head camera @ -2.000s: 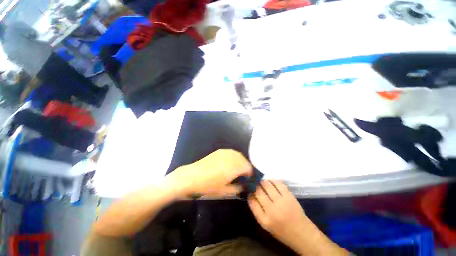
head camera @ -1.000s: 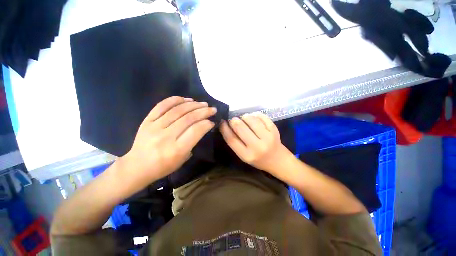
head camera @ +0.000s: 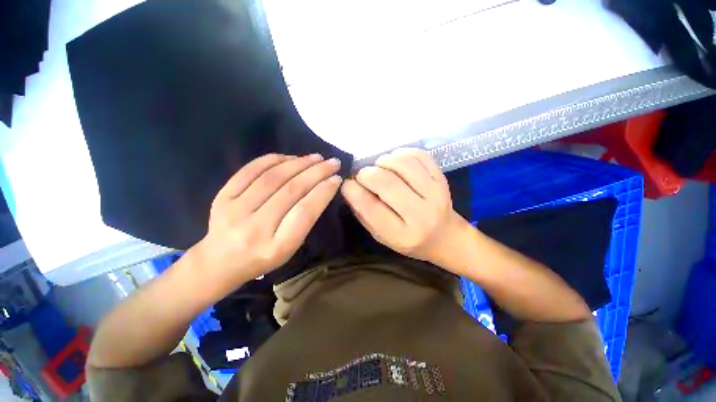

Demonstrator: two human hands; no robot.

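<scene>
A wide black fabric panel (head camera: 173,110) lies on the white table left of centre, its curved right edge running down to the table's front edge. My left hand (head camera: 271,208) lies over the panel's lower part and pinches its narrow corner between fingertips and thumb. My right hand (head camera: 404,200) pinches the same corner from the right, fingertips almost touching the left ones. The fabric under the hands is partly hidden. The needle is not in view.
The table's front edge carries a printed ruler strip (head camera: 565,114). Layered black pieces (head camera: 22,47) lie far left, a crumpled black cloth (head camera: 675,27) far right. Below right are a blue crate (head camera: 624,235) holding black fabric (head camera: 549,243) and a red plastic shape (head camera: 648,153).
The view has tilted down from the machine head to the lap. The snips have left the picture. Both hands still pinch the panel's corner; the panel appears farther left.
</scene>
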